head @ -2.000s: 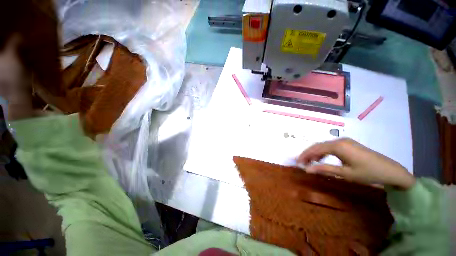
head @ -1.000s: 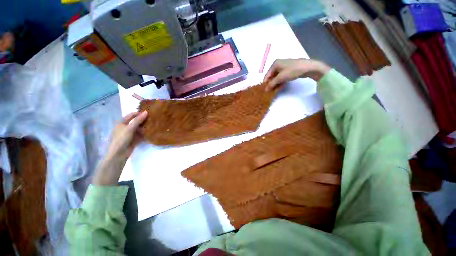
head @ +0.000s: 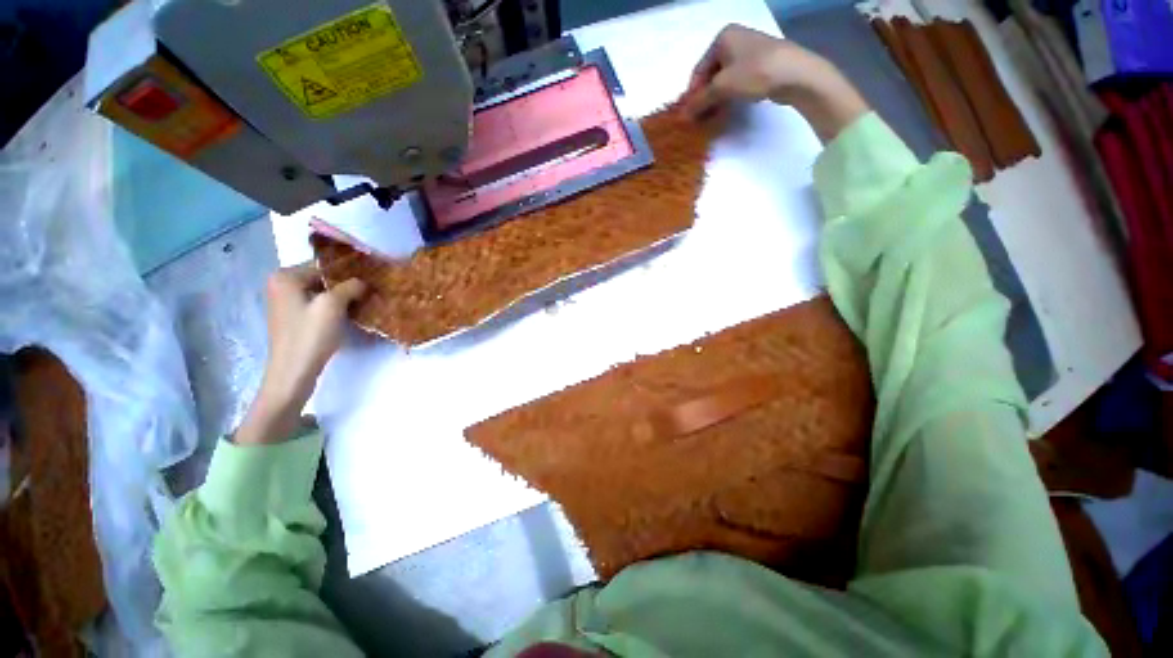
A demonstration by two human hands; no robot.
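Note:
A rust-brown garment panel (head: 527,257) lies over the white base sheet (head: 412,476), along the near side of the clamp frame (head: 639,151). My left hand (head: 304,337) grips its left end between thumb and fingers. My right hand (head: 759,75) grips its upper right corner. The pink slotted clamp insert (head: 540,122) shows inside the frame. A pink placement guide (head: 337,235) shows at the panel's upper left edge. Overlapping finished panels (head: 656,450) lie nearest my body, with a smooth strip on the top one.
The sewing machine head (head: 347,97) stands at upper left, above the frame. Loose welt strips (head: 958,97) lie at upper right on a dark mat and pale table. Red fabric bundles (head: 1149,193) are at far right. A clear plastic bag (head: 122,424) with brown pieces is at left.
Both hands have carried the panel away from my body, up against the clamp frame; its left end moved slightly left. The finished panels lie as before. The view has shifted a little.

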